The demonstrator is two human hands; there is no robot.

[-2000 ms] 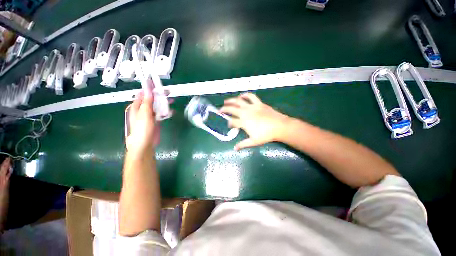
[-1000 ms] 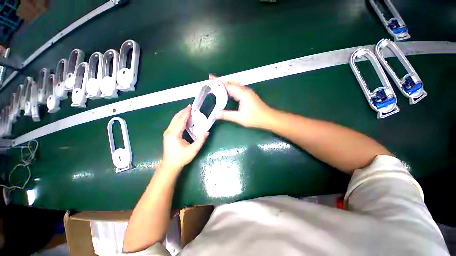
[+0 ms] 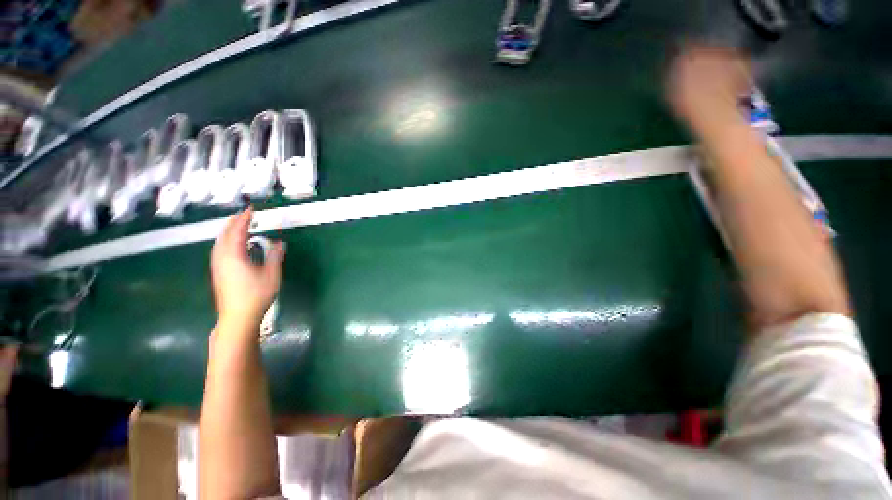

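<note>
My left hand [image 3: 245,278] is over the near bench at left, thumb and fingers around a white cover [image 3: 269,320] that it partly hides; whether it grips it is unclear. My right hand [image 3: 709,86] is blurred, stretched over the belt at upper right. A half-built unit with a blue part [image 3: 759,109] shows beside it, partly hidden; contact is unclear. My right forearm hides most of two other units near the guide strip [image 3: 509,187]. Closed white units [image 3: 296,156] lie in an overlapping row on the belt at left.
More half-built units [image 3: 516,41] lie at the belt's far side. An open carton [image 3: 154,454] with white covers [image 3: 315,464] is below the bench edge at left. A thin cable [image 3: 61,298] and part of another person's hand [image 3: 8,363] are at far left. A red thing [image 3: 691,428] is at lower right.
The unit both hands held is no longer between them. My left hand has moved left to the cover; my right hand has reached far right. The closed row now has another unit at its right end.
</note>
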